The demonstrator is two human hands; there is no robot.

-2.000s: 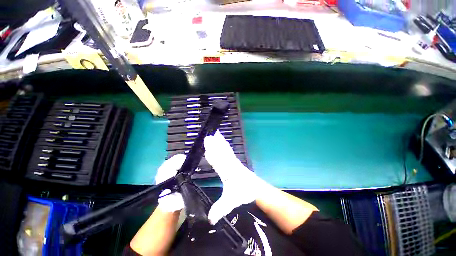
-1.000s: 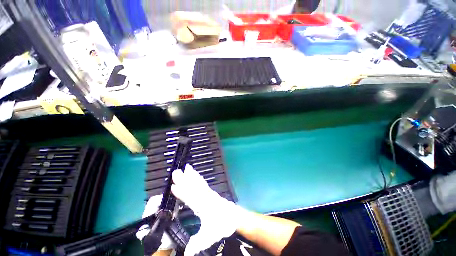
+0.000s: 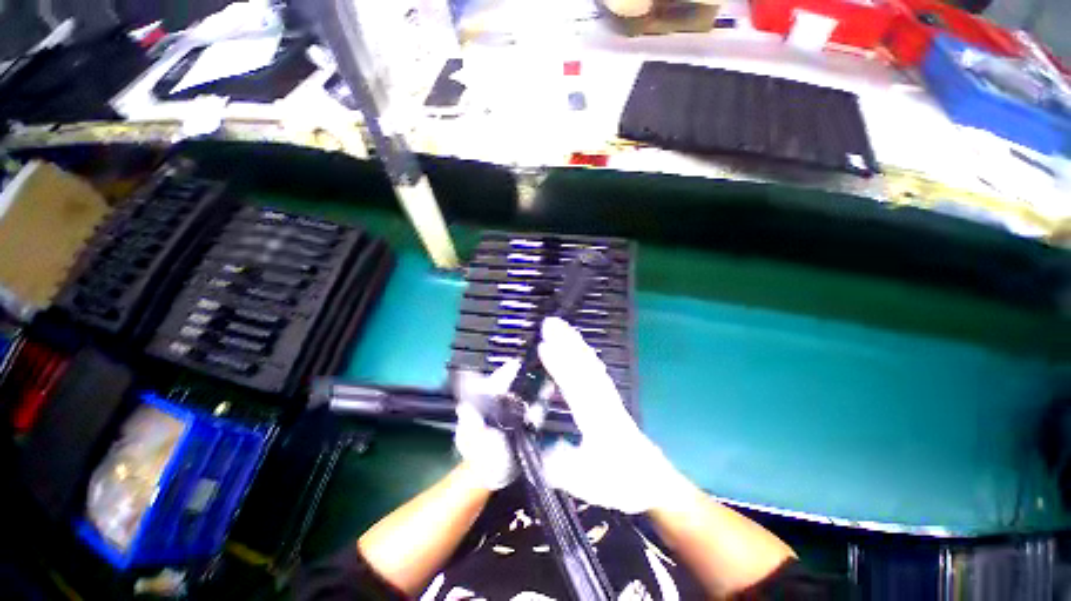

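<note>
A black folding tripod (image 3: 399, 402) is spread open in front of me, its dark arms meeting at a hub. One arm points left, one up over the tray and one down towards my body. My left hand (image 3: 484, 437), in a white glove, is closed around the tripod near the hub. My right hand (image 3: 601, 425), also gloved, holds it from the right side, fingers along the upper arm. Behind it, a black slotted tray (image 3: 484, 308) with silvery-striped bars lies on the green belt.
Stacked full trays (image 3: 253, 299) stand at left, beside a slanted post (image 3: 425, 217). A blue crate (image 3: 223, 470) with a bagged item is at lower left. Beyond the green belt (image 3: 799, 399), a white bench holds an empty black tray (image 3: 746, 117), a red bin (image 3: 822, 24) and a blue bin (image 3: 998, 96).
The view has swung left, showing more of the stacks and blue crate. The tripod's left arm has come up to nearly level, and another arm now points down. Both hands still hold the tripod.
</note>
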